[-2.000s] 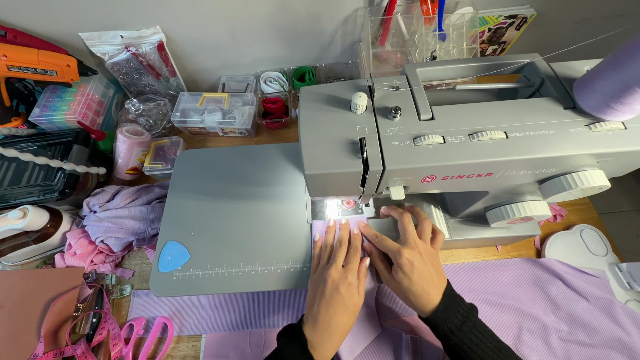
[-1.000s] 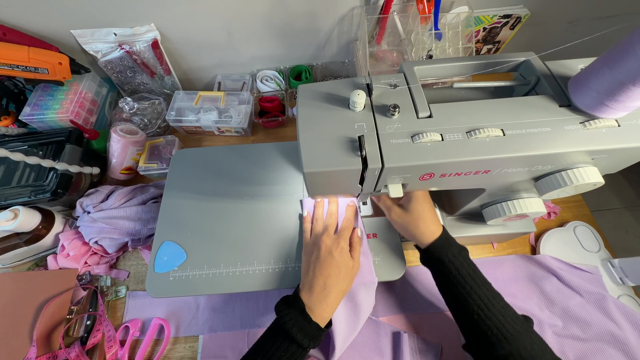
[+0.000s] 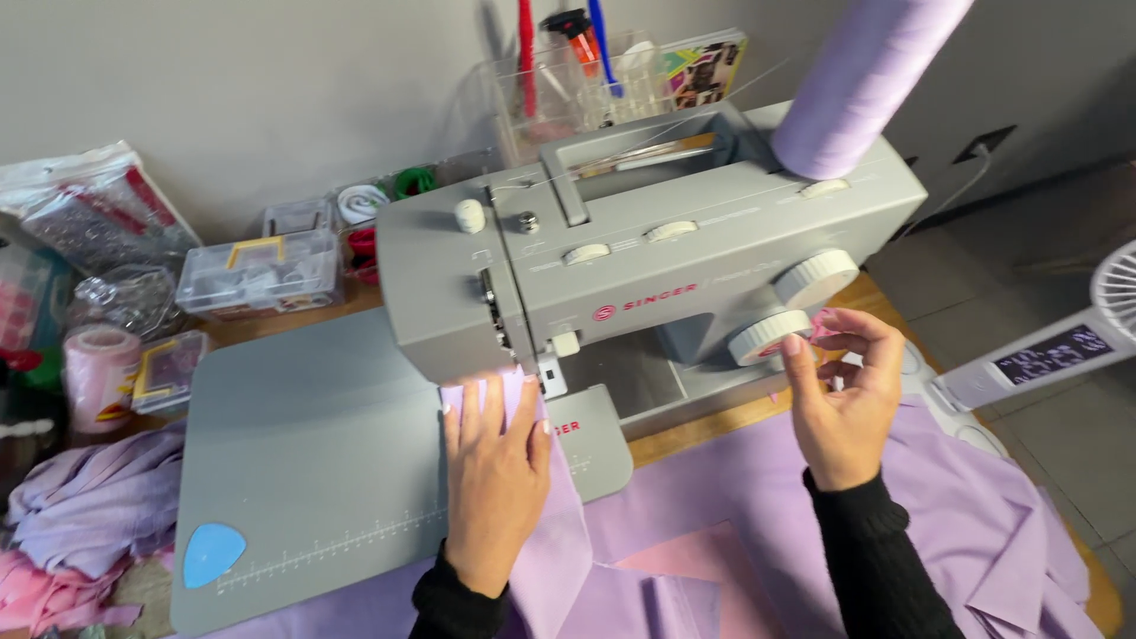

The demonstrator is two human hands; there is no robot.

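Observation:
A grey Singer sewing machine (image 3: 612, 266) stands with its head over a grey extension table (image 3: 311, 444). My left hand (image 3: 497, 470) lies flat on a lilac fabric strip (image 3: 555, 524), pressing it on the machine bed just in front of the needle area, which the machine head hides. My right hand (image 3: 843, 390) is raised with its fingers curled and parted, beside the lower white dial (image 3: 769, 337); whether a fingertip touches the dial, I cannot tell. A large cone of lilac thread (image 3: 852, 89) stands on top of the machine.
More lilac fabric (image 3: 710, 479) spreads over the table in front. Left of the machine are a clear plastic box (image 3: 262, 275), a pink ribbon roll (image 3: 102, 377) and bunched fabric scraps (image 3: 98, 501). A white fan (image 3: 1038, 355) stands at the right, a clear organizer (image 3: 506, 106) behind.
My right hand has moved from beside the needle area out to the right, near the dials. My left hand stays on the fabric strip. The view has shifted and tilted.

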